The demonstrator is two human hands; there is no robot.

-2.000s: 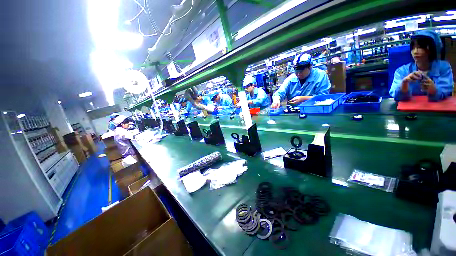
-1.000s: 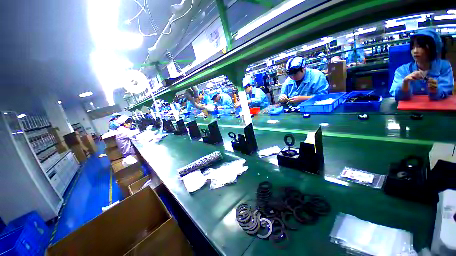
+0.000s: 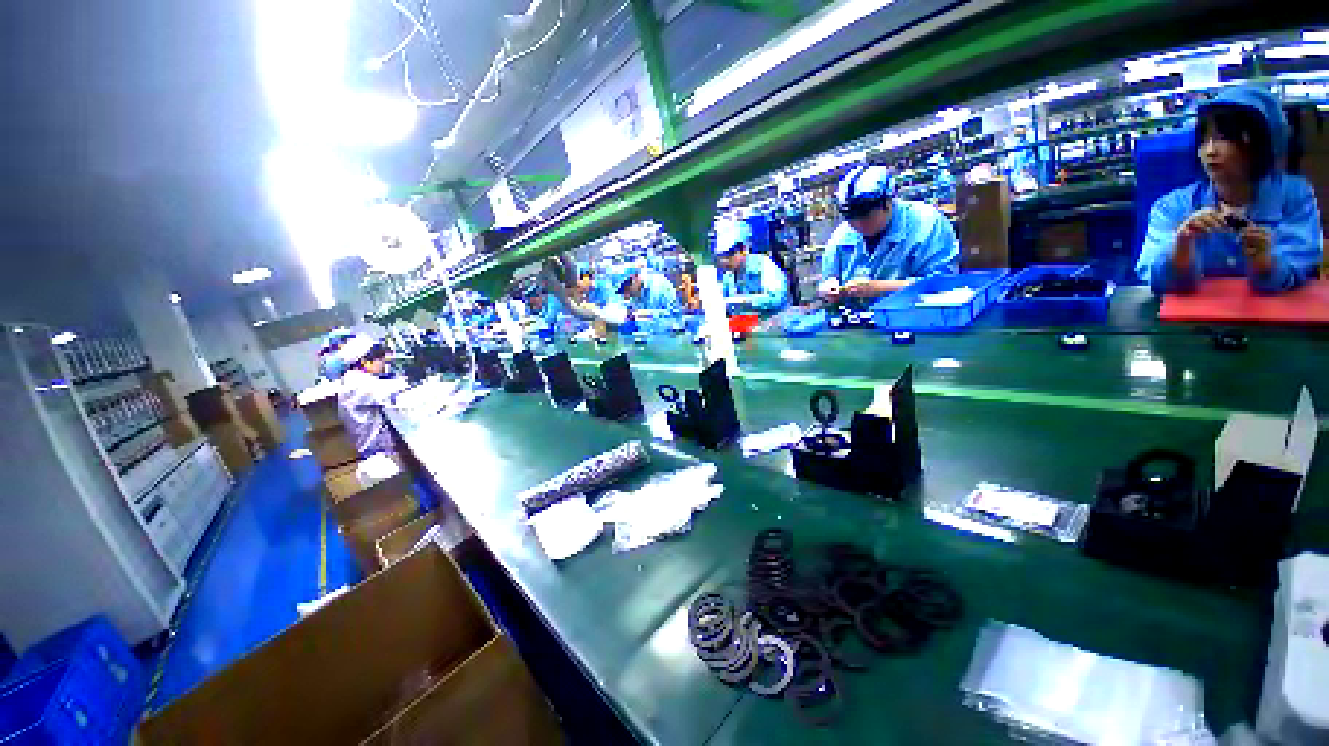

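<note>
Neither of my hands is in view. A loose heap of black rings (image 3: pixel 816 619), some with silvery edges, lies on the green bench nearest in front of me. A flat stack of clear empty bags (image 3: pixel 1086 685) lies to its right, near the lower edge. A white stack with a dark round hole (image 3: pixel 1302 663) is cut off by the right edge. A filled clear bag (image 3: pixel 1020 510) lies behind the empty bags. An open black box (image 3: pixel 1151 510) with a black ring stands at the right, and another open black box (image 3: pixel 860 449) stands left of it.
A dark grey roll (image 3: pixel 583 478) and crumpled whitish plastic (image 3: pixel 656 507) lie on the bench's left part. A large open brown carton (image 3: pixel 350 656) stands at lower left. Blue trays (image 3: pixel 940 302) and a red mat (image 3: pixel 1253 300) lie across the line, where people in blue smocks sit.
The open black boxes and the filled bag have shifted left along the line, and more of the right box shows. The ring heap and empty bags have stayed in place.
</note>
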